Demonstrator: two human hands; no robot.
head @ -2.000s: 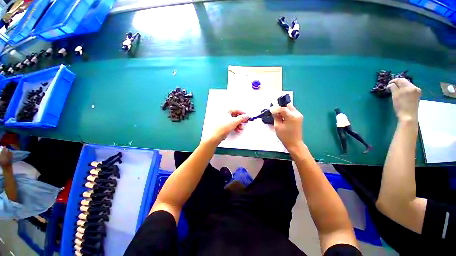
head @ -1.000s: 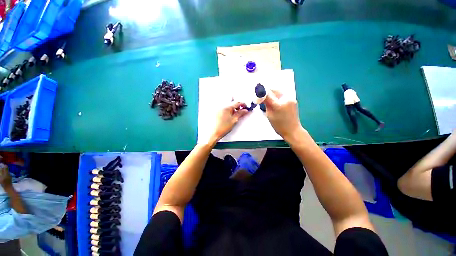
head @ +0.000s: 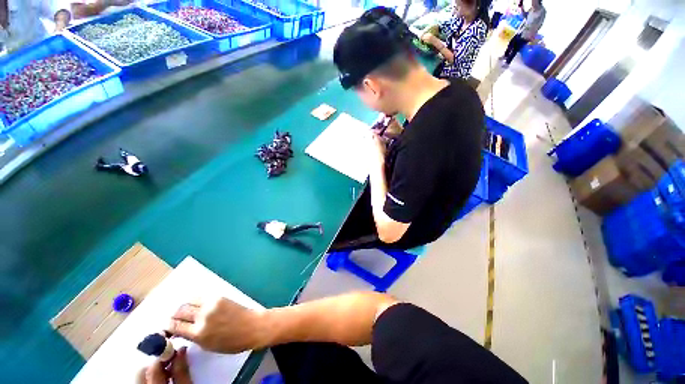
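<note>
A figure [head: 155,345] with a black top and pale part stands out over the white paper [head: 204,281] at the lower left. My left hand [head: 167,370], cut off by the bottom edge, has its fingers around the figure's pale part; the figure's lower part is hidden. My right hand [head: 219,325] is beside the figure, thumb and fingers close together near its pale part; whether they grip anything is hidden. A small purple pot [head: 123,302] sits on the tan board [head: 143,264] beyond the paper.
A black-and-white figure [head: 282,231] lies right of the paper. Another figure [head: 124,163] lies on the dark belt. Beyond are a dark parts heap [head: 276,154] and a neighbour's white paper [head: 338,147]. A person in black [head: 443,150] sits at the right. Blue bins [head: 135,37] line the far side.
The view has swung right, bringing the neighbour and floor into sight. The held figure is now black end up in my left hand, and my right hand is beside it.
</note>
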